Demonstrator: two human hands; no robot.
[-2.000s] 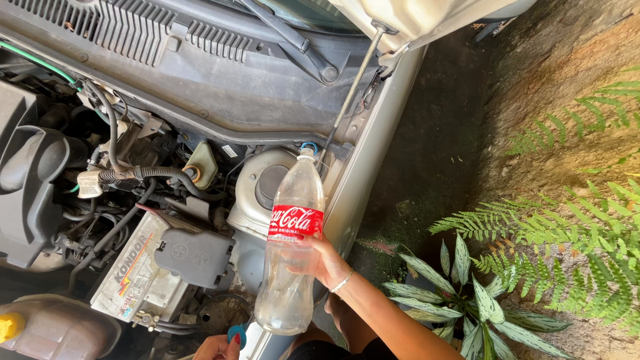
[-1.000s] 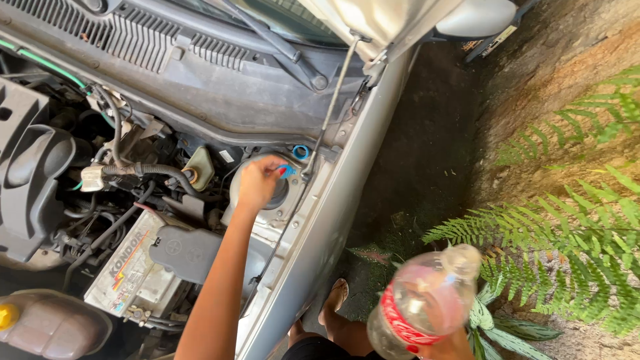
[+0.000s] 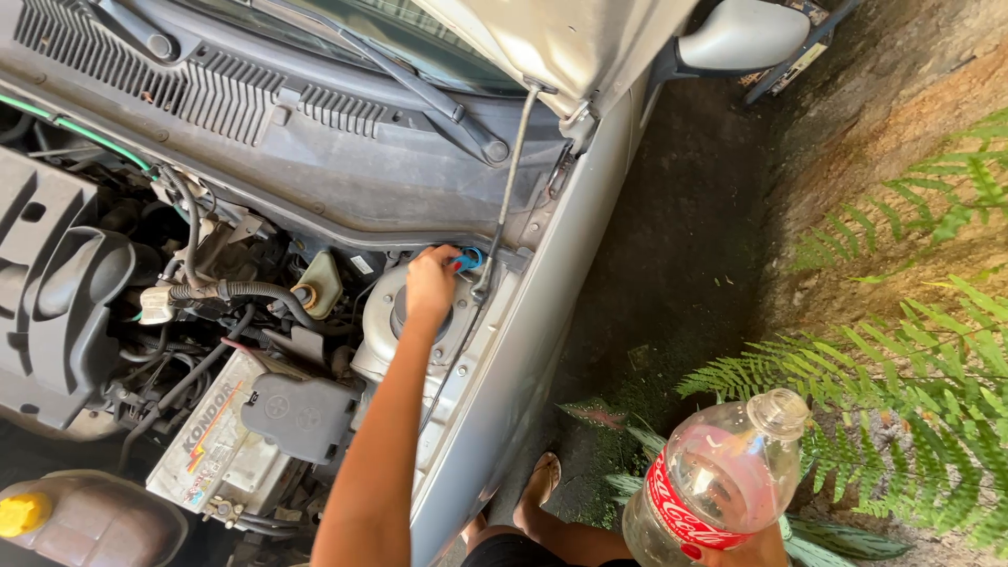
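My left hand point(image 3: 431, 285) grips a blue plastic cap point(image 3: 468, 260) by its edge, at the blue-rimmed filler opening beside the silver strut tower point(image 3: 383, 315); how far the cap sits on the opening is hard to tell. At the lower right, my right hand point(image 3: 744, 549) holds a clear Coca-Cola plastic bottle point(image 3: 713, 465) with a red label. The bottle's mouth is uncapped and points up and to the right. It looks empty or nearly so. Most of the right hand's fingers are hidden behind the bottle.
The hood prop rod point(image 3: 516, 157) rises close to my left hand. A Kondor car battery point(image 3: 213, 441), a brake fluid reservoir point(image 3: 320, 287) and a coolant tank point(image 3: 94, 520) with a yellow cap are in the engine bay. Fern fronds point(image 3: 890, 378) and a rough wall stand right of the fender.
The bottle has moved from above the filler opening to the lower right, beyond the fender. My left hand has come up from the bottom edge to the opening with the blue cap.
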